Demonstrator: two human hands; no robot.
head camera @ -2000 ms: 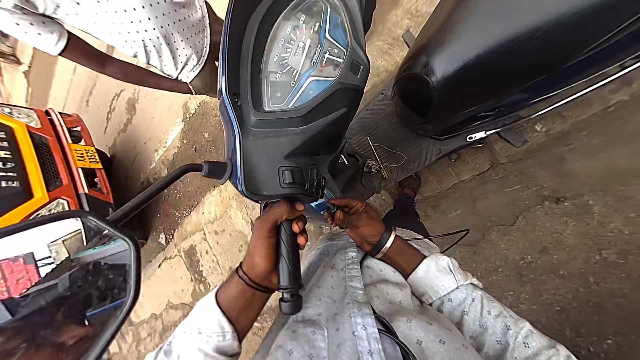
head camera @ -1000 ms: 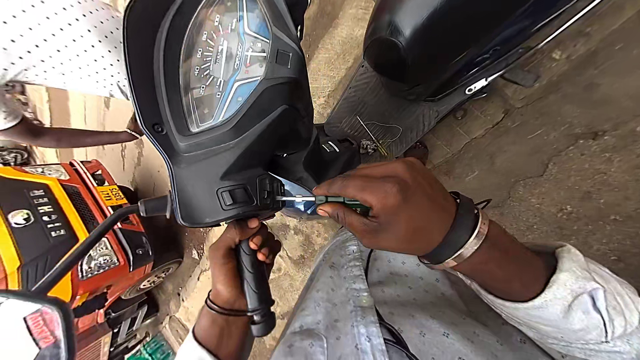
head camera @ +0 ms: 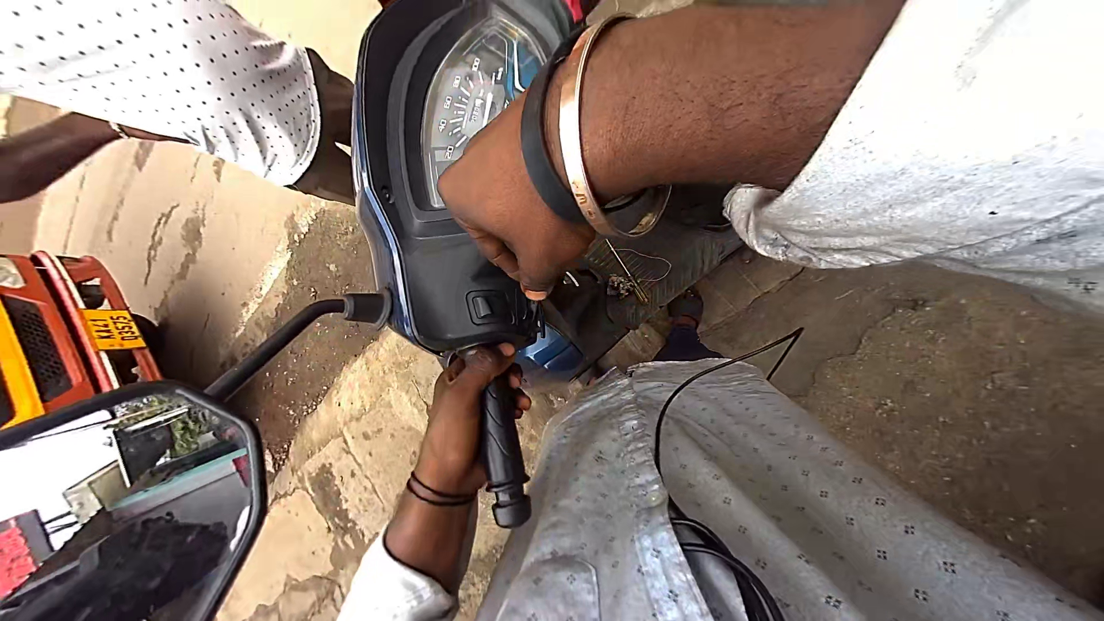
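Observation:
The dark scooter's handlebar cover (head camera: 431, 285) stands before me with its speedometer (head camera: 474, 99), partly covered by my wrist. My left hand (head camera: 470, 401) is wrapped around the black rubber handlebar grip (head camera: 503, 448), its thumb near the switch housing. My right hand (head camera: 522, 207) reaches across from the upper right, fingers bent down at the edge of the switch area beside a rocker switch (head camera: 486, 306). Whatever lies between those fingertips is hidden, so I cannot tell if they hold the screwdriver seen earlier. A blue part (head camera: 552, 349) shows just below them.
A rear-view mirror (head camera: 129, 509) juts out at lower left. Beyond it stands an orange and yellow vehicle (head camera: 52, 345). A person in a dotted white shirt (head camera: 164, 78) is at upper left. Thin wires (head camera: 642, 267) lie on the footboard. A black cable (head camera: 660, 431) hangs over my grey shirt.
My right hand, which held a screwdriver at the switch housing a second ago, now comes over the speedometer from above with its fingers pointing down. My left hand stays on the grip. The view has shifted.

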